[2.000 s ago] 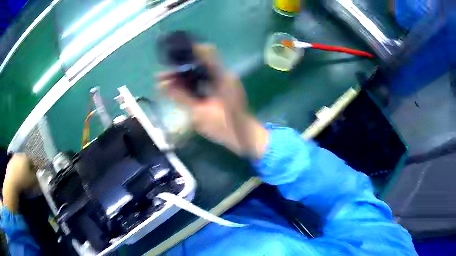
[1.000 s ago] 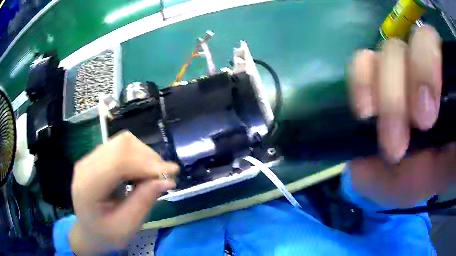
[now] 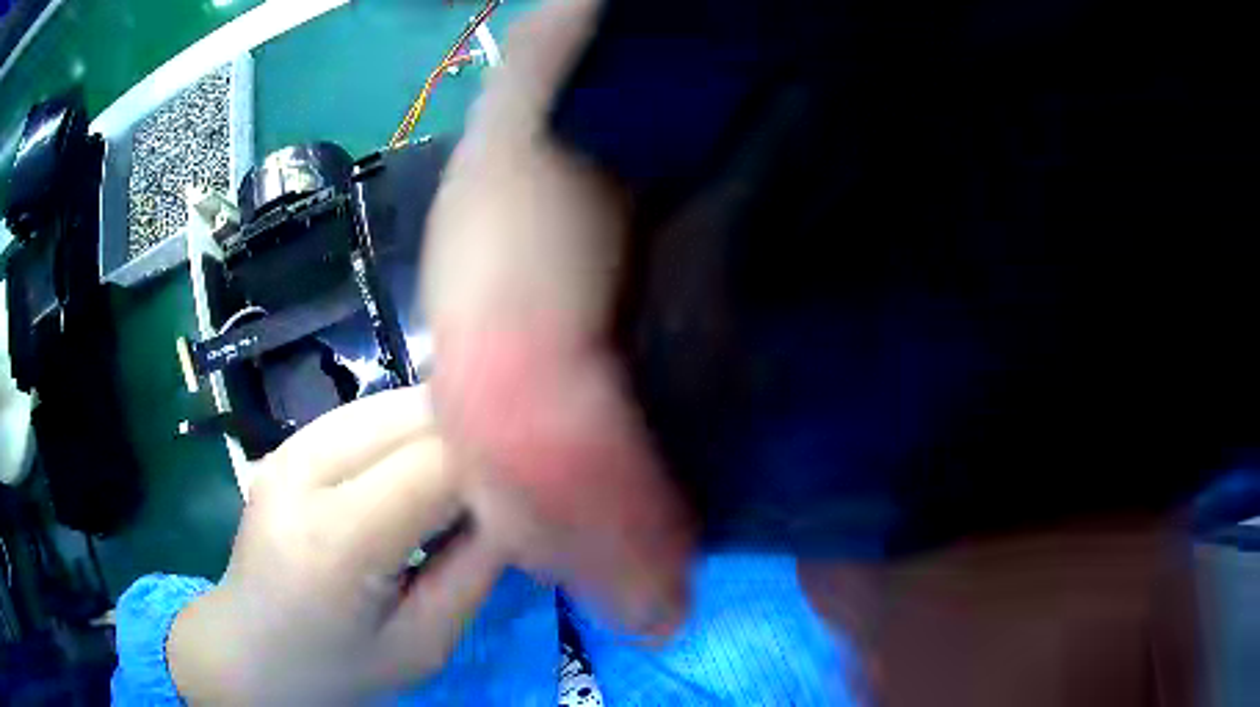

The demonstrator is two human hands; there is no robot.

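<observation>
The black internal module (image 3: 390, 207) sits in the white housing (image 3: 207, 283), with the round lens barrel (image 3: 293, 177) at its upper left corner. Red and yellow lead wires (image 3: 431, 100) stick out at the top. My right hand (image 3: 532, 359), blurred, is wrapped around the electric screwdriver (image 3: 912, 276), a big black shape close to the camera. Together they hide the right side of the housing. The screwdriver's tip is not visible. My left hand (image 3: 325, 546) is at the housing's lower edge with bent fingers. Its fingertips are hidden, so what it holds cannot be told.
A grey screw bin (image 3: 243, 118) full of tiny screws lies left of the housing on the green bench. A stack of dark modules (image 3: 62, 318) stands at the left edge. White edging runs along the bench's upper left.
The screwdriver and my right hand have moved left, from the right side to over the housing. My left hand has moved slightly right and down. The housing appears further left in view.
</observation>
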